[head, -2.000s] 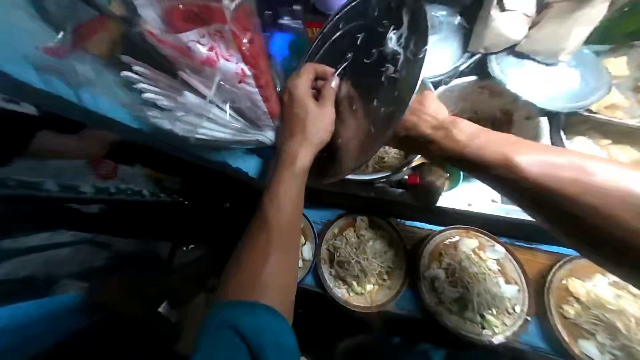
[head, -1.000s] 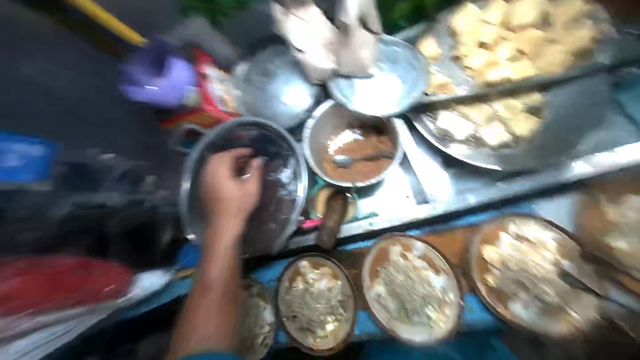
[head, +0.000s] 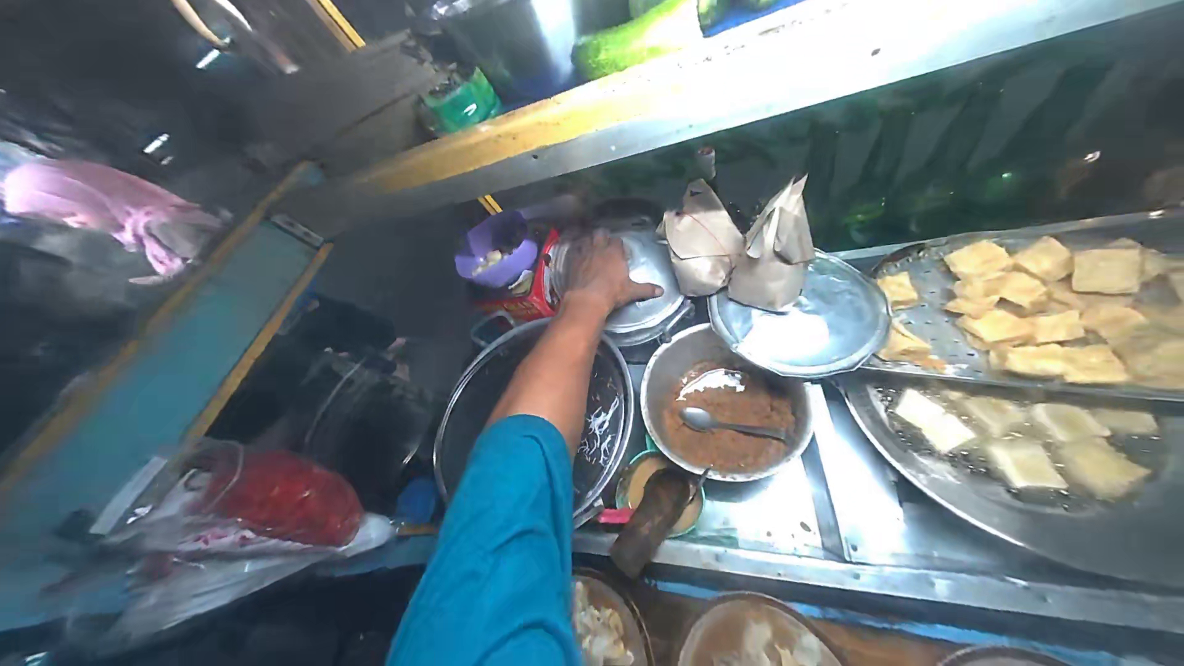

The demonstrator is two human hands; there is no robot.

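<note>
My left hand [head: 603,276], in a teal sleeve, reaches palm down over the left side of a round metal lid [head: 645,277], thumb apart; its fingertips are blurred. Under my forearm stands a large dark pot [head: 606,407] with white shreds inside. To its right a metal bowl [head: 717,444] holds brown paste and a spoon [head: 735,425]. A small green-rimmed bowl [head: 638,474] sits in front, with a dark wooden pestle-like piece [head: 652,523] across it. My right hand is out of view.
Two paper-wrapped bundles [head: 703,242] stand by a metal plate [head: 837,314]. Fried tofu pieces [head: 1045,328] fill a tray at right; more pieces fry in a wide pan [head: 925,490]. Plates of food [head: 754,634] line the front edge. A plastic bag with red contents [head: 277,499] lies at left.
My left hand has moved from the dark pot to the metal lid behind it. My right hand, on the tilted dark pot two seconds ago, is gone from view. The view has shifted.
</note>
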